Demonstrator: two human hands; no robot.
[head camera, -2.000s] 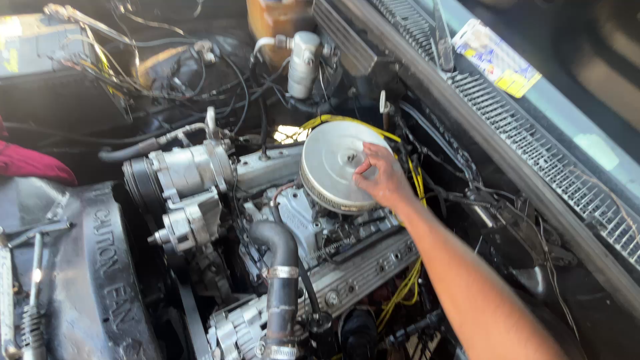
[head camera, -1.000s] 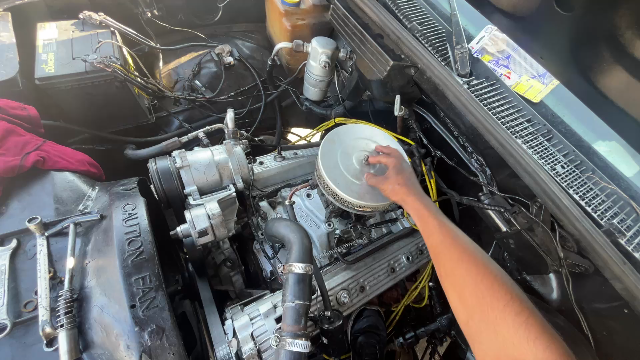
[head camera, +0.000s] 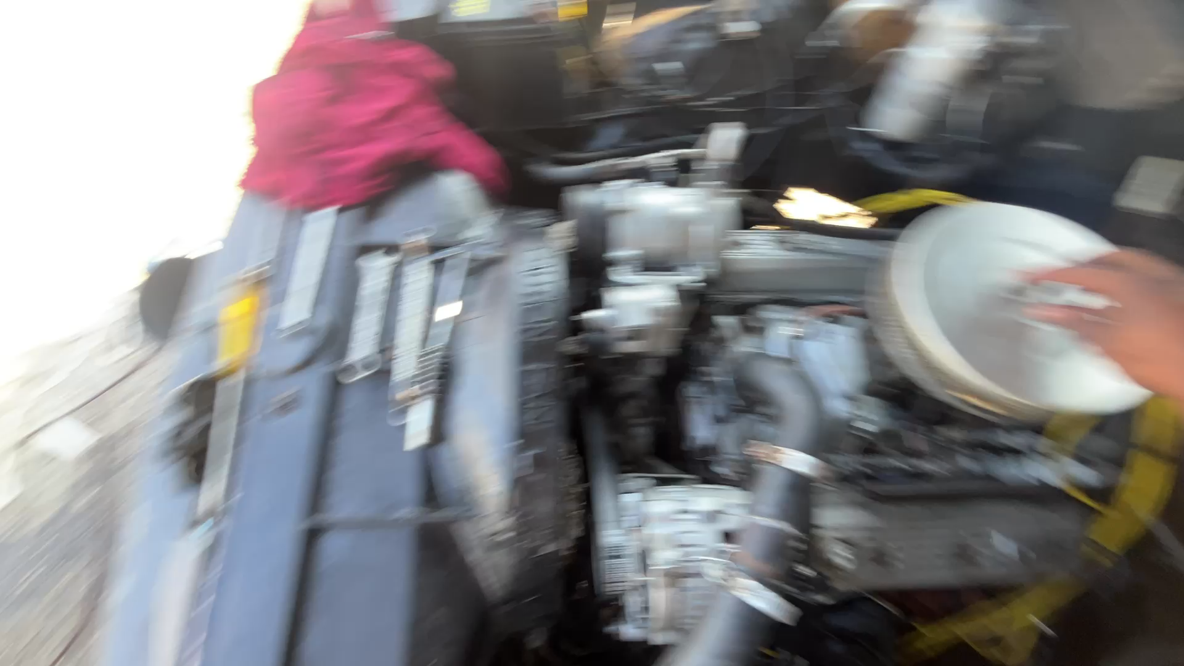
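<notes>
The view is strongly blurred. My right hand reaches in from the right edge over the round metal air cleaner lid. Its fingers close around the small bright nut at the middle of the lid, though blur hides the exact grip. Below and left of the air cleaner, a black radiator hose with metal clamps curves down past the engine. A belt-driven metal compressor sits left of the lid. My left hand is out of view.
Several wrenches and a ratchet lie on the front panel beside the fan shroud. A dark pink cloth is bunched at the upper left. A yellow-marked tool rests near the front edge. Yellow wires run below the lid.
The view has swung left, bringing the front edge and the ground into sight. My right hand stays at the middle of the air cleaner lid.
</notes>
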